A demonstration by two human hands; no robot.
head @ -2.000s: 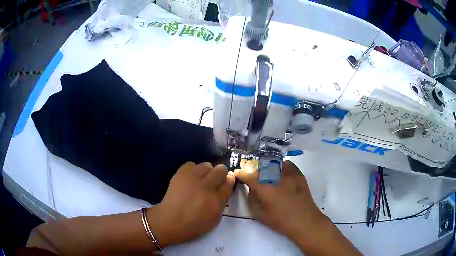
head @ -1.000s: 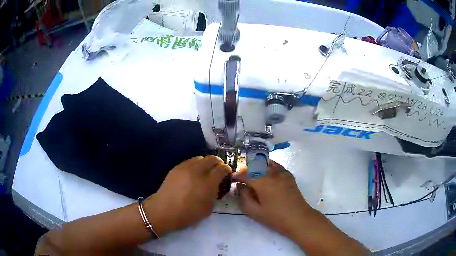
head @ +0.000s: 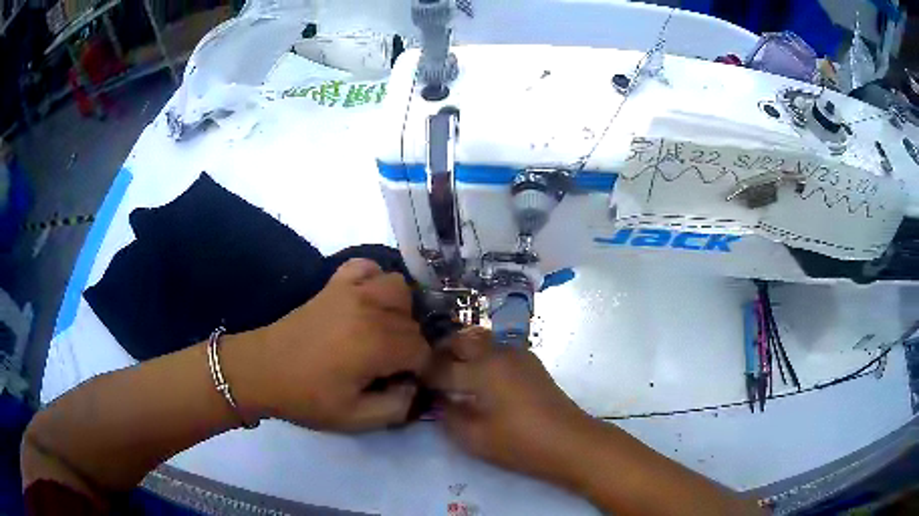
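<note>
The large black cloth (head: 227,262) lies flat left of the needle, partly under my left forearm and hand. My left hand (head: 348,348) is curled with a small dark part of the cloth between its fingers. My right hand (head: 494,393) is blurred and touches the left fingertips, just in front of the presser foot (head: 466,305). What its fingertips hold is hidden. The white sewing machine (head: 564,111) with blue lettering stands over the cloth. A grey-blue round attachment (head: 512,317) sits right of the foot.
Thin pink, blue and black sticks (head: 763,348) lie right of the needle. A handwritten note (head: 746,181) is on the machine arm. A plastic bag with green print (head: 327,89) lies at the back left. Blue tape (head: 96,247) marks the table's left edge.
My left hand has moved left over the cloth and now covers more of it. My right hand has moved left to meet it. The camera view has shifted slightly.
</note>
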